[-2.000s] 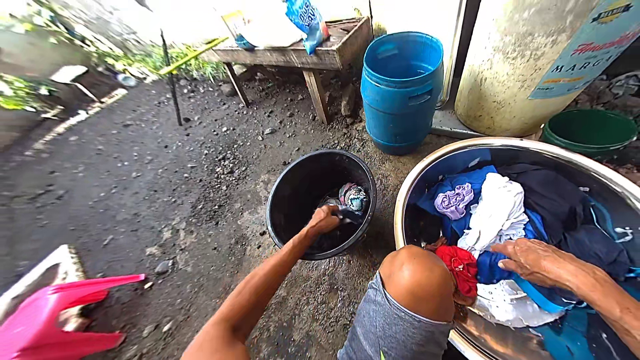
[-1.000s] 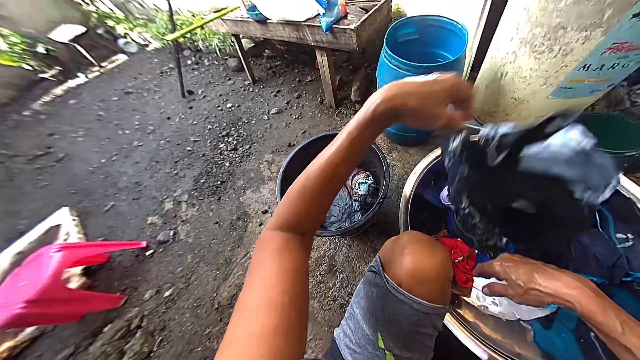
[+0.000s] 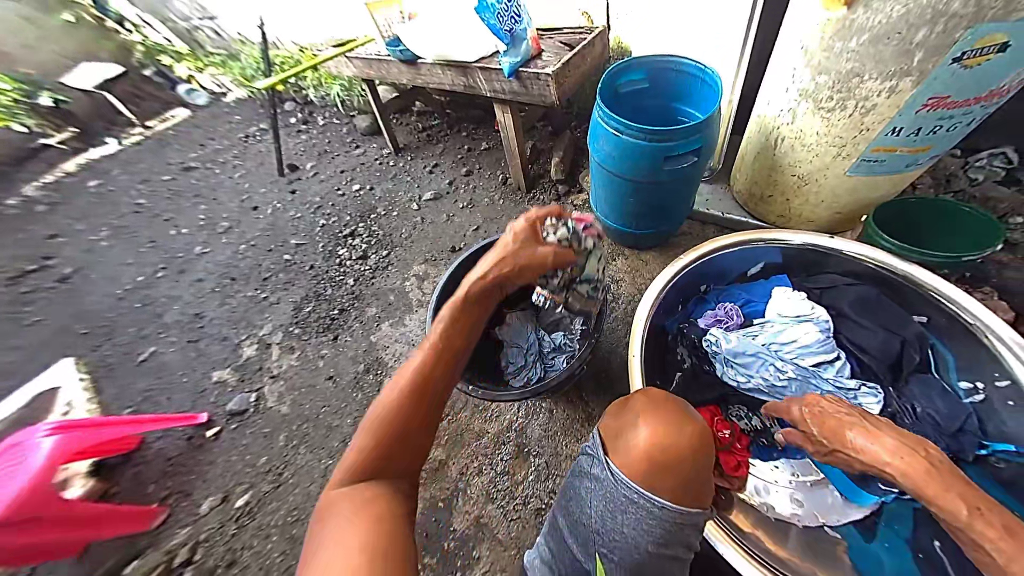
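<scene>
My left hand (image 3: 532, 248) is closed on a patterned multicolored cloth (image 3: 578, 260), held above the right side of a black plastic tub (image 3: 552, 392). Wet gray-blue clothing (image 3: 532, 348) lies inside that tub. To the right, a wide metal basin (image 3: 658, 296) holds wet clothes: a light blue garment (image 3: 780, 348), a purple bunched cloth (image 3: 722, 317), dark fabric (image 3: 864, 320) and a red cloth (image 3: 726, 444). Over the basin, my right hand (image 3: 828, 432) rests at the lower edge of the light blue garment, fingers apart; whether it touches the cloth is unclear.
A blue plastic barrel (image 3: 652, 160) stands behind the tub, beside a wooden table (image 3: 512, 88) bearing bags. Behind the basin are a large stained container (image 3: 808, 136) and a green bucket (image 3: 932, 228). A pink plastic chair (image 3: 64, 472) lies at left on the gravelly ground.
My left hand has moved from over the basin, where it held dark and light wet cloth, to above the tub with the patterned cloth. Light blue fabric now lies on the basin's pile.
</scene>
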